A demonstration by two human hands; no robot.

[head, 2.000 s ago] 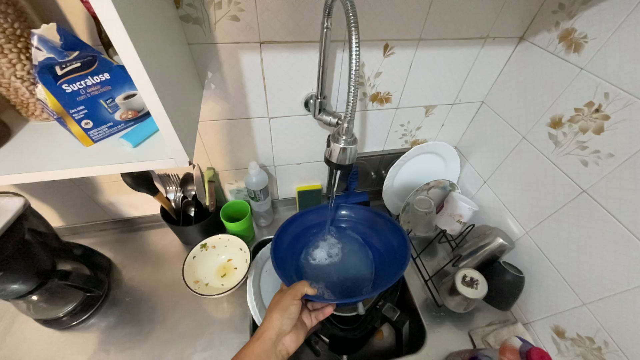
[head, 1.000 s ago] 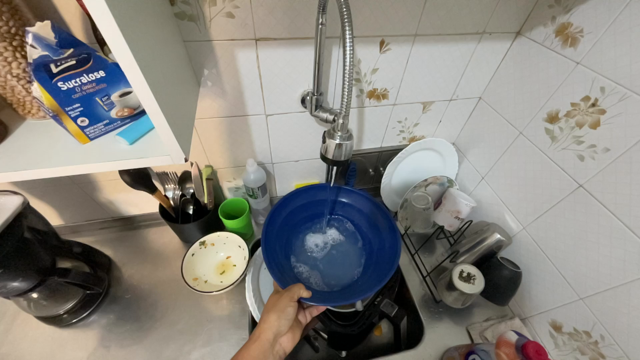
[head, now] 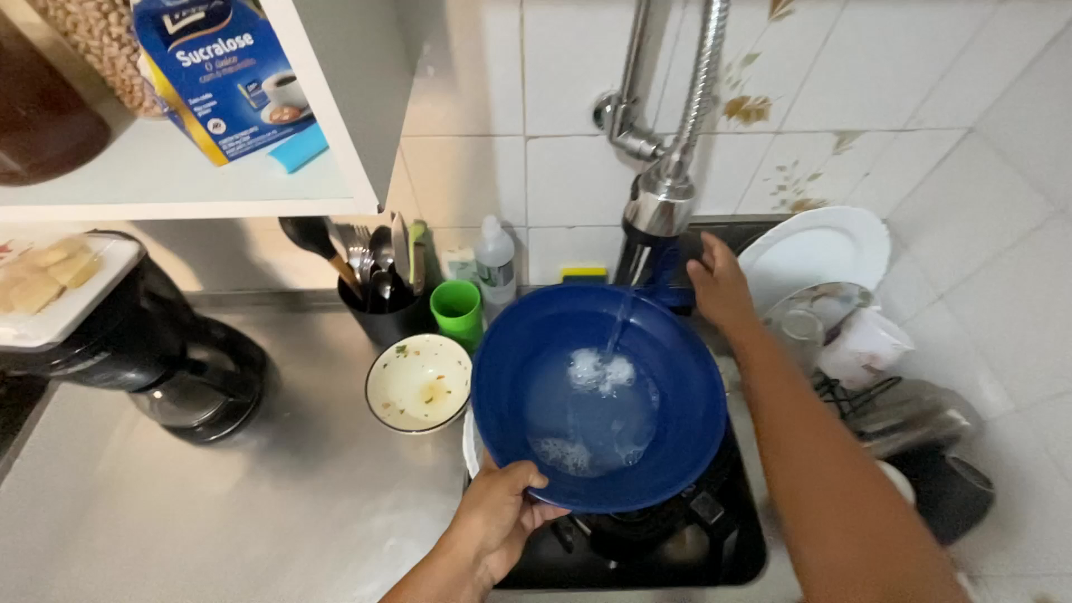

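My left hand (head: 507, 511) grips the near rim of a blue bowl (head: 519, 435), thumb on the inside, and holds it above the sink (head: 737, 544). Cloudy water with some foam lies in the bowl, and a stream from the faucet's spray head (head: 660, 205) falls into it. My right hand (head: 718, 280) reaches past the bowl's right side, beside a dark blue part at the base of the faucet; whether the fingers touch it is not clear. A white plate edge shows under the bowl's left side.
Left of the bowl are a food-soiled white bowl (head: 402, 368), a green cup (head: 457, 308), a clear bottle (head: 496, 268) and a black utensil holder (head: 377, 314). A coffee maker (head: 201, 368) stands farther left, below a white shelf (head: 251, 201). Plates (head: 837, 243) and cups stand at right.
My right hand and forearm have come into view at the right, reaching to the faucet area. My left hand keeps its hold on the blue bowl. Water still runs.
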